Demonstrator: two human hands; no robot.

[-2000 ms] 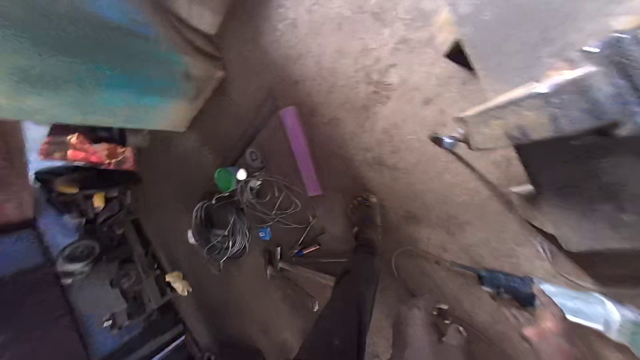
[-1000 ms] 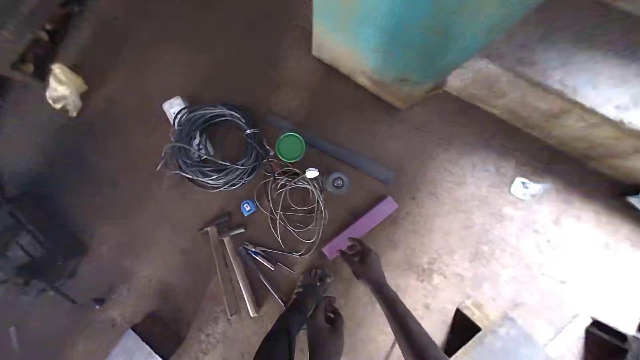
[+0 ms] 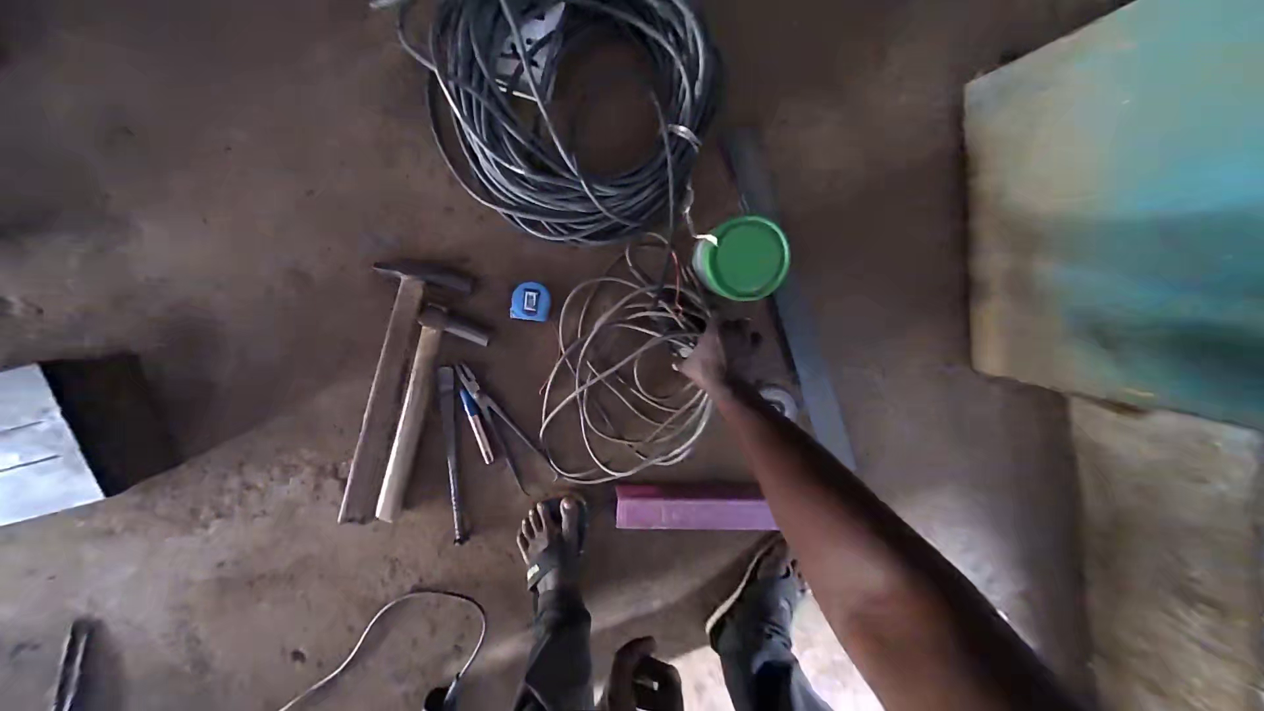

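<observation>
My right hand [image 3: 716,351] reaches down to the right part of a loose coil of thin light cable [image 3: 602,395], its fingers on something small there that I cannot make out. Just above it stands a container with a green lid [image 3: 746,259]. A pink-purple bar [image 3: 691,507] lies across the floor below the coil, partly behind my right forearm. At the bottom edge, between my feet, hangs my left hand [image 3: 642,676], its fingers curled with a gap; no held thing shows. Above lies a big coil of grey cable [image 3: 592,197] around a socket box [image 3: 528,49].
Two hammers [image 3: 395,395], a blue tape measure [image 3: 530,301], a flat metal tool [image 3: 450,444], a blue-handled tool [image 3: 476,425] and pliers [image 3: 489,405] lie left of the coil. A grey strip [image 3: 810,365] runs behind my right arm. A turquoise-painted block [image 3: 1126,227] stands right.
My right hand has gone from the pink-purple bar to the thin cable coil and the bar now lies on the floor. The view has turned strongly.
</observation>
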